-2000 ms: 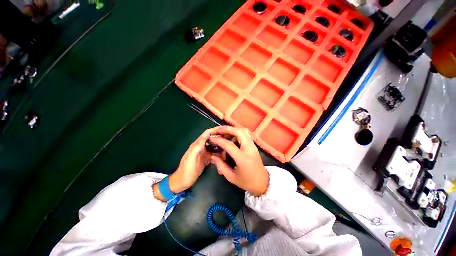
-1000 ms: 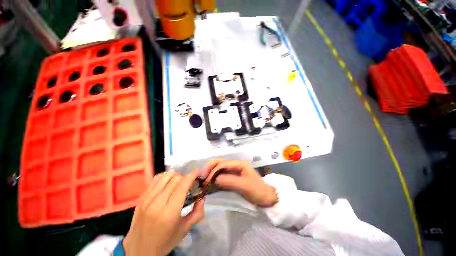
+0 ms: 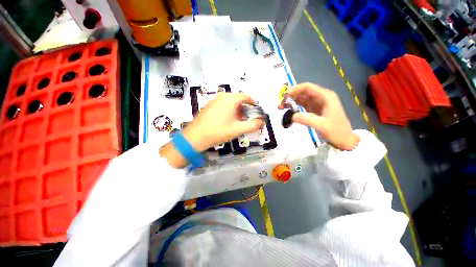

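Note:
My left hand (image 3: 222, 122), with a blue wrist strap (image 3: 186, 149), is over the fixtures and holds a silver, blurred round part (image 3: 252, 111) at its fingertips. My right hand (image 3: 322, 112) is to the right, over the table's right edge, and holds a small round black part (image 3: 288, 118) between thumb and fingers. The two hands are apart. The black-framed fixtures (image 3: 269, 136) with white plates lie on the white machine table under and beside my left hand, which partly hides them.
An orange-red tray (image 3: 94, 121) with dark round parts stands at left. A silver ring-like piece (image 3: 163, 123), a black metallic block (image 3: 174, 86), pliers (image 3: 262, 41) and an orange knob (image 3: 282, 173) are on the machine table. An orange cylinder (image 3: 147, 26) stands behind.
My hands were together over one part near the table's front edge. They have moved up over the table and separated, each with a part. The view has shifted.

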